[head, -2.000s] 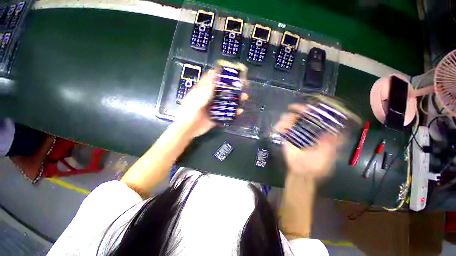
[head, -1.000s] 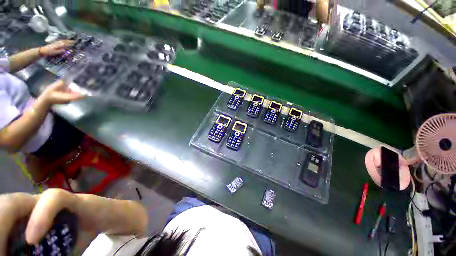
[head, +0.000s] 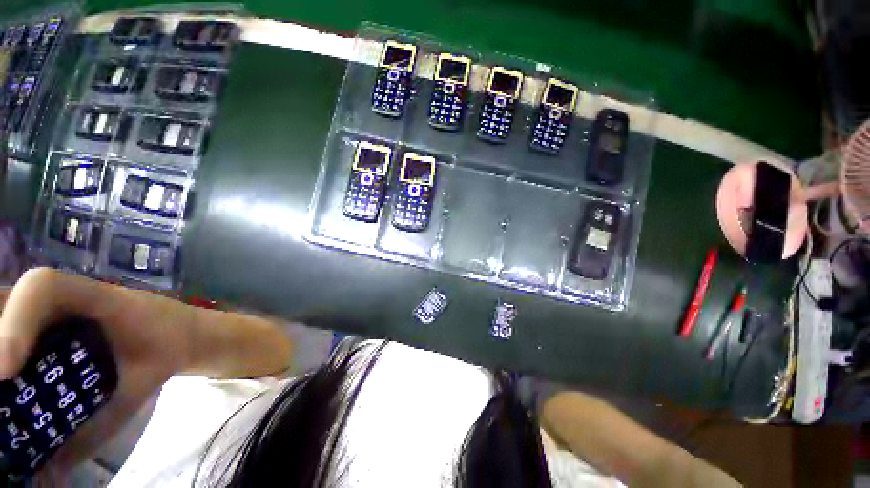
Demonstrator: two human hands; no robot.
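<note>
My left hand (head: 143,329) is large and close at the lower left, shut on a keypad phone (head: 59,400) with its white-numbered keys showing; its top end is cut off. My right forearm (head: 634,443) runs out at the bottom right; the hand is out of view. A clear blister tray (head: 467,255) holds several gold-framed keypad phones face up, four across the upper row and two at the lower left (head: 365,181) (head: 414,193). Two black phones (head: 607,146) (head: 594,240) lie face down at its right end.
A second tray (head: 181,229) of face-down phones lies left. Two small printed rectangles, perhaps batteries (head: 431,306) (head: 503,319), lie near the front edge. A red marker (head: 698,294), thin pen (head: 727,324), smartphone on pink fan base (head: 769,212) and power strip (head: 812,341) are right.
My left hand moved from above the tray to the lower left. My right hand, earlier blurred over the tray's right side, has left view. The tray another person held one second ago now lies on the bench.
</note>
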